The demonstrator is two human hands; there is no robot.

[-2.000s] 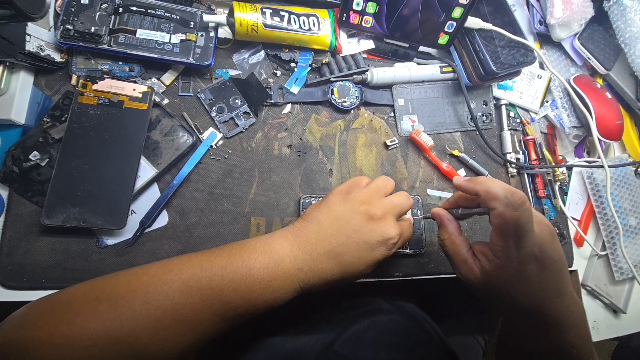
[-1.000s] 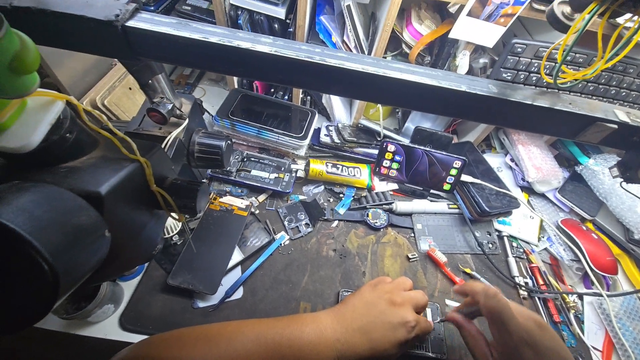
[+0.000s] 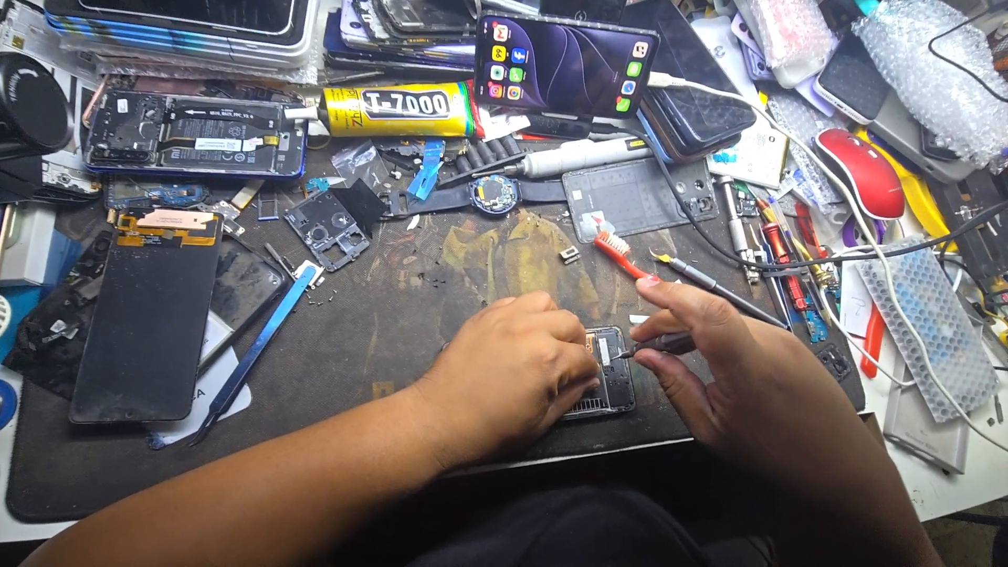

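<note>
An opened phone body [image 3: 618, 390] lies on the dark work mat, partly covered by my left hand [image 3: 520, 366]. The fingers of that hand are curled down on the phone; whether they grip it or a small part is hidden. My right hand [image 3: 701, 354] pinches a thin screwdriver [image 3: 665, 343] between thumb and fingers, its tip pointing left at the inside of the phone. Just beyond that hand lie a red toothbrush [image 3: 618, 253] and a grey pen-like tool [image 3: 717, 287]. A small metal part [image 3: 568, 254] rests above the phone.
On the left are a detached phone screen [image 3: 146, 323], blue tweezers [image 3: 256, 354] and an opened phone [image 3: 197, 134]. Along the back sit a yellow glue tube [image 3: 398, 110], an opened smartwatch [image 3: 494, 194], a back cover [image 3: 638, 197] and a lit phone [image 3: 563, 67]. Cables cross the right side near a red mouse [image 3: 858, 173].
The view tilted up, then back down and closer. Both hands stay at the phone, the left over it and the right with the screwdriver at its side.
</note>
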